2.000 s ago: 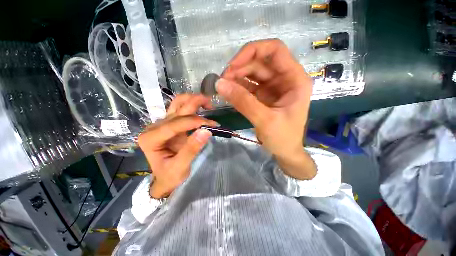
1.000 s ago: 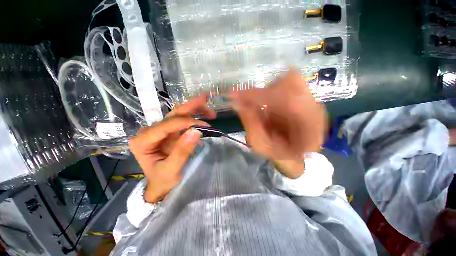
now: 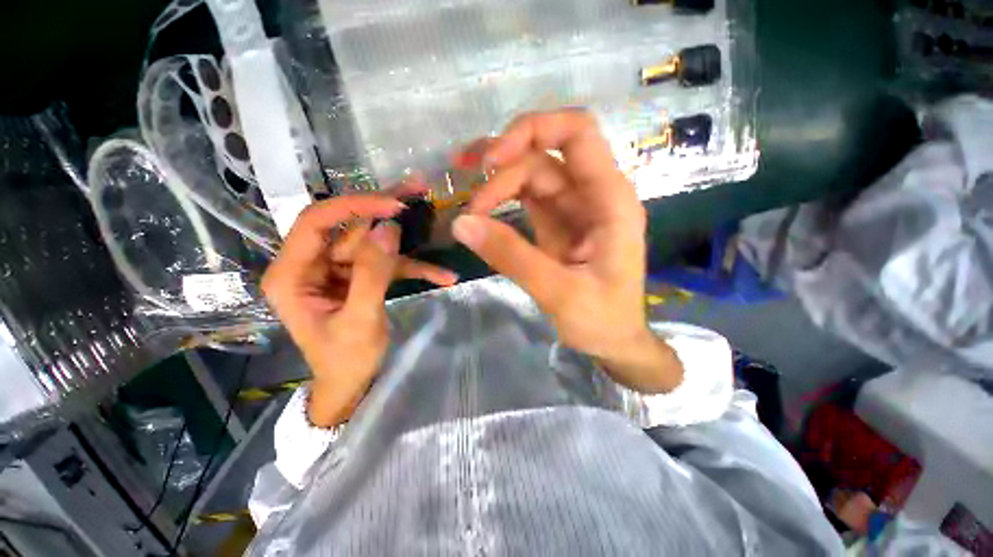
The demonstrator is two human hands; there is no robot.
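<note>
My left hand (image 3: 332, 283) holds a small black module (image 3: 417, 225) between thumb and fingers, its dark face partly covered by the fingertips. A short gold tail (image 3: 444, 205) points from the module toward my right hand. My right hand (image 3: 577, 239) is raised just right of the module, thumb and fingers curved toward it. Its fingertips are blurred, and whether they pinch the tail or a thin piece cannot be told. Beyond the hands lies a shiny clear tray (image 3: 490, 76) with black gold-tailed modules (image 3: 699, 65) along its right side.
Left of the tray are a white strip (image 3: 267, 120), coiled strips with dark holes (image 3: 223, 114) and a bag with a white label (image 3: 216, 291). Ribbed trays (image 3: 54, 250) are at far left. Another person's smock sleeve (image 3: 882, 250) is at right. A red box (image 3: 860, 452) is below.
The grey disc seen earlier between my right fingers no longer shows there. The module has turned from edge-on to show its dark face. The view has shifted, so tray and coils sit further left and higher.
</note>
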